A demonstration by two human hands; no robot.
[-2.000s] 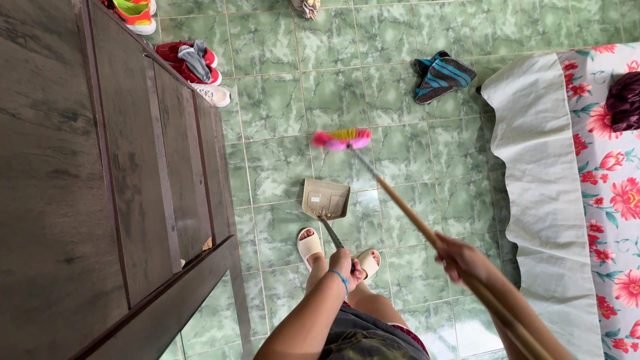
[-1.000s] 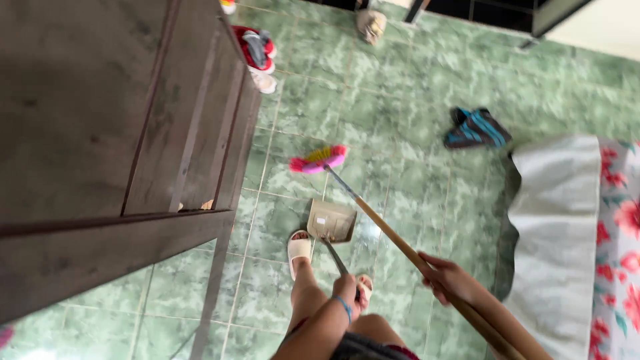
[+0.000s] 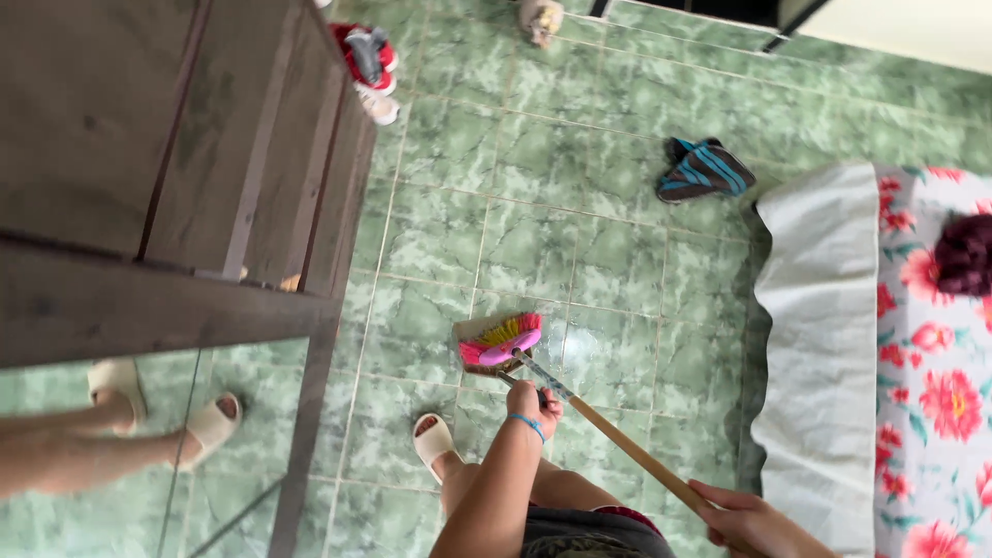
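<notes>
My left hand (image 3: 535, 409), with a blue band at its wrist, grips the handle of a beige dustpan (image 3: 467, 328) low over the green tiles. A broom head (image 3: 500, 341) with pink and yellow bristles lies over the dustpan and covers much of its inside. The broom's wooden stick (image 3: 635, 449) slants down to the lower right, where my right hand (image 3: 732, 515) is closed around it. What the dustpan holds cannot be made out.
A dark wooden cabinet (image 3: 85, 139) with a mirror (image 3: 163, 434) stands left, red shoes (image 3: 368, 58) beside it. A dark cloth with blue stripes (image 3: 705, 170) lies on the floor near the bed's white skirt (image 3: 821, 349). A pale object (image 3: 541, 19) sits at the top.
The broom head has moved from the floor beyond the dustpan to over the dustpan. Both hands keep hold of their handles. The view has shifted.
</notes>
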